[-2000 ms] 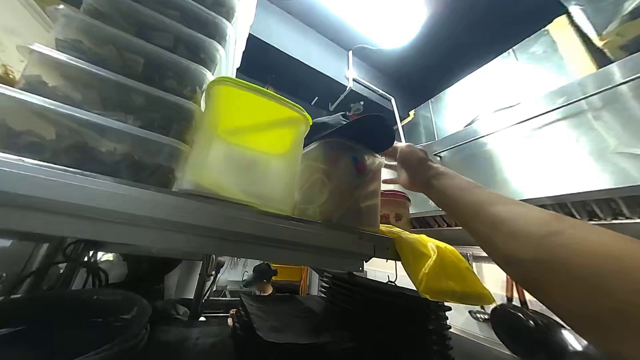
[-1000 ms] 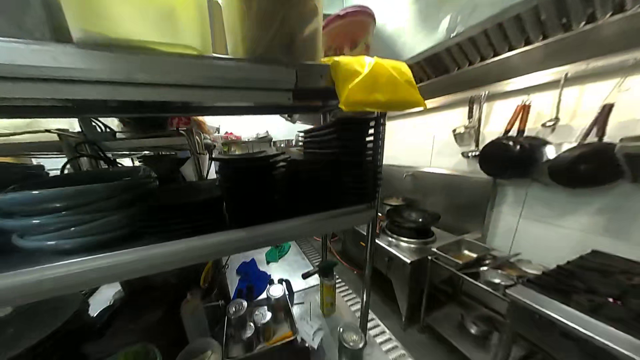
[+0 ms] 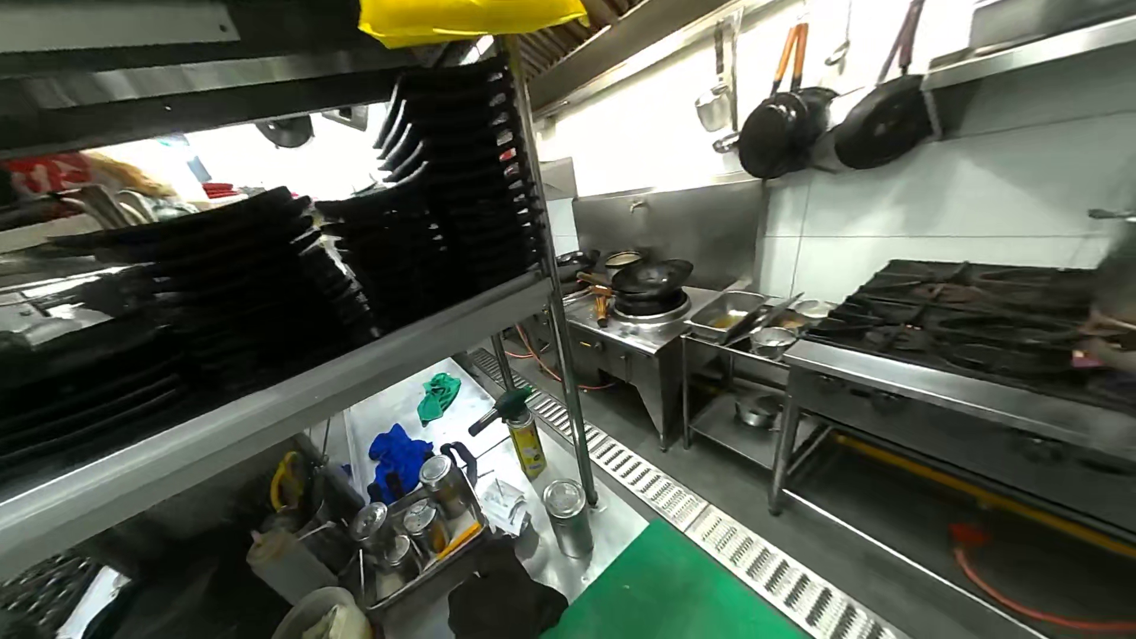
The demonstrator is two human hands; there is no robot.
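Observation:
Neither of my hands shows in the head view. Stacks of black plates or trays fill the steel shelf at the left. Above them hangs a yellow plastic bag at the upper shelf's edge. Below, on the steel worktop, stand a metal tray holding several shakers, a blowtorch on a yellow gas can and a lidded metal canister. A blue cloth and a green cloth lie behind them. A green board is at the bottom, beside a black cloth-like thing.
A steel shelf post rises at the worktop's edge. A floor drain grate runs beyond it. At the right are a gas range, a wok on a burner and frying pans hung on the wall. An orange hose lies on the floor.
The view has swung down and right from the upper shelf to the worktop. My arm, which reached to the containers on that shelf two seconds ago, is out of view.

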